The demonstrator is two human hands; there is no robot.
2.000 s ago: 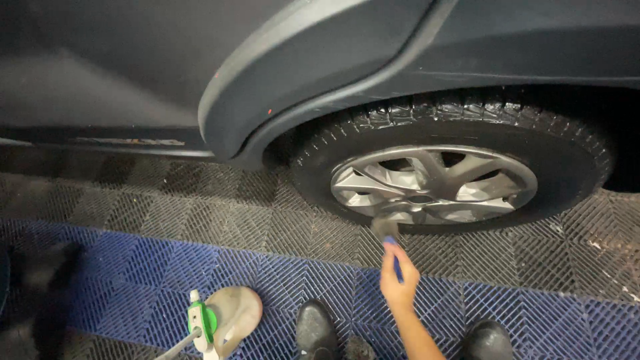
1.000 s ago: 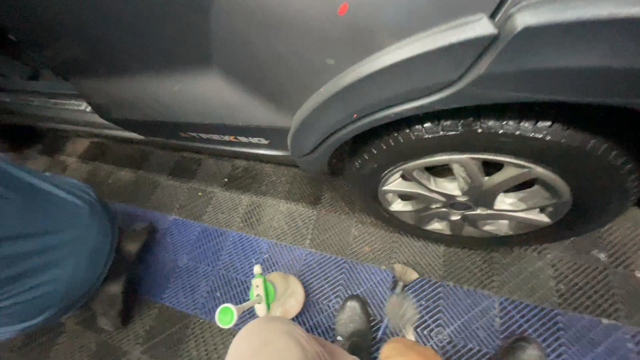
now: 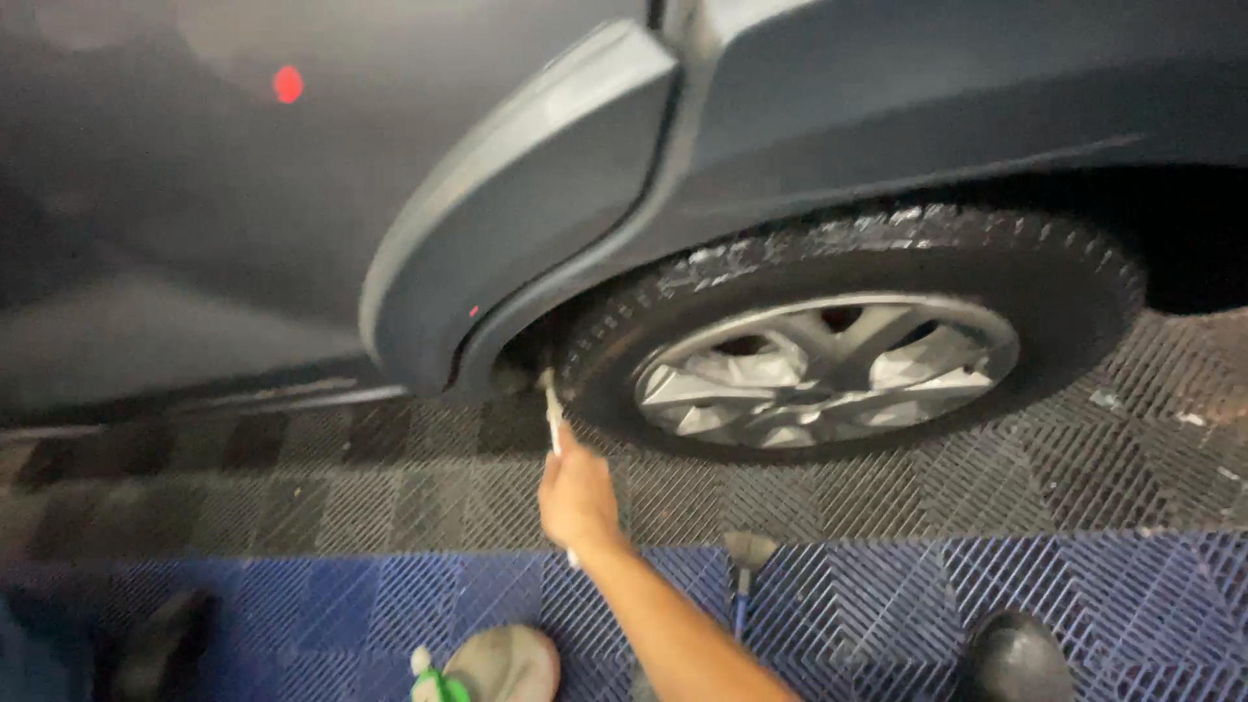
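My right hand [image 3: 582, 495] grips a slim white-handled brush [image 3: 555, 414], its tip at the left edge of the tyre [image 3: 604, 395], by the wheel arch of a dark grey car. The tyre carries a silver alloy wheel [image 3: 829, 370], and its tread looks wet on top. A second brush with a blue handle [image 3: 749, 556] lies on the floor to the right of my forearm. My left hand is not in view.
Blue and grey grid floor tiles [image 3: 390, 604] run beneath the car door [image 3: 175, 195]. At the bottom edge are a green and white sprayer top [image 3: 441, 685], a beige rounded thing [image 3: 507, 663] and a black shoe [image 3: 1014, 658]. Part of another person's dark shoe [image 3: 166, 643] shows at lower left.
Two seconds ago my right hand held the blue-handled brush at the wheel's lower rim; that brush is now on the floor and the white-handled one is in my hand. The view has shifted.
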